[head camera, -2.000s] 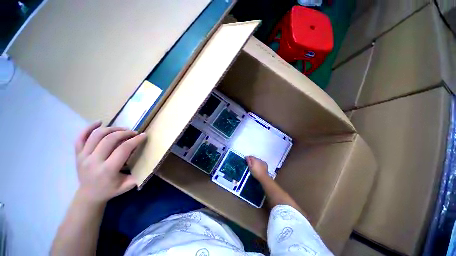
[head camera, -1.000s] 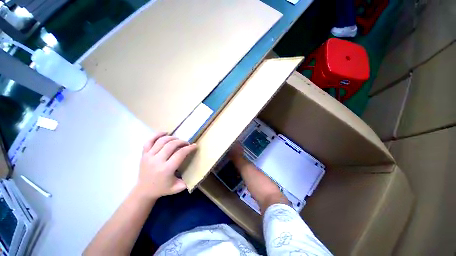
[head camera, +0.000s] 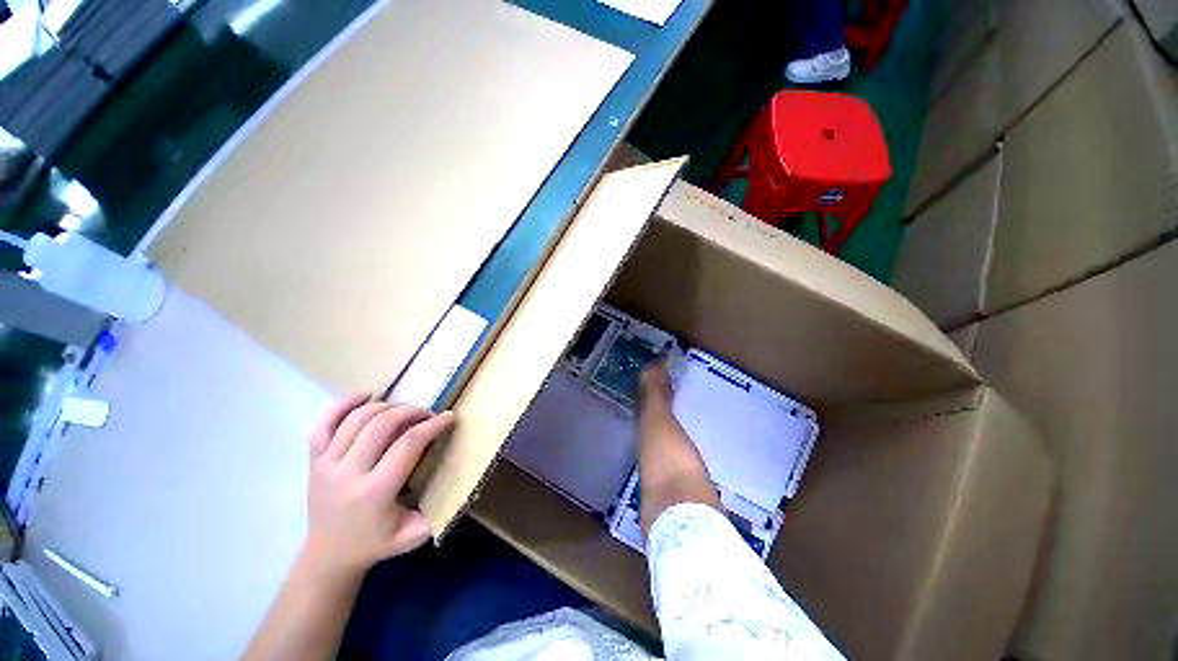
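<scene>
An open brown carton (head camera: 827, 304) holds several white calculator housings. One housing (head camera: 743, 426) lies at the right with its plain white half up. Another, with a green circuit board (head camera: 624, 367), lies at the far left of the carton. A plain white panel (head camera: 568, 439) shows at the near left. My left hand (head camera: 368, 484) grips the raised carton flap (head camera: 556, 342), thumb on the near side. My right hand (head camera: 656, 377) is down in the carton at the edge of the green-board housing. Its fingertips are small and partly hidden, so its grip is unclear.
A cardboard sheet (head camera: 401, 168) lies on the bench left of the carton. A squeeze bottle (head camera: 97, 274), a stylus (head camera: 80, 573) and stacked housings (head camera: 39, 617) are at the left. A red stool (head camera: 827, 142) stands beyond the carton. Large cartons (head camera: 1098, 336) line the right. A person's shoe (head camera: 819, 66) shows at the top.
My right hand has moved from the near housing to the far-left one. A plain white panel now shows at the near left, where dark and green boards were. My left hand still holds the flap.
</scene>
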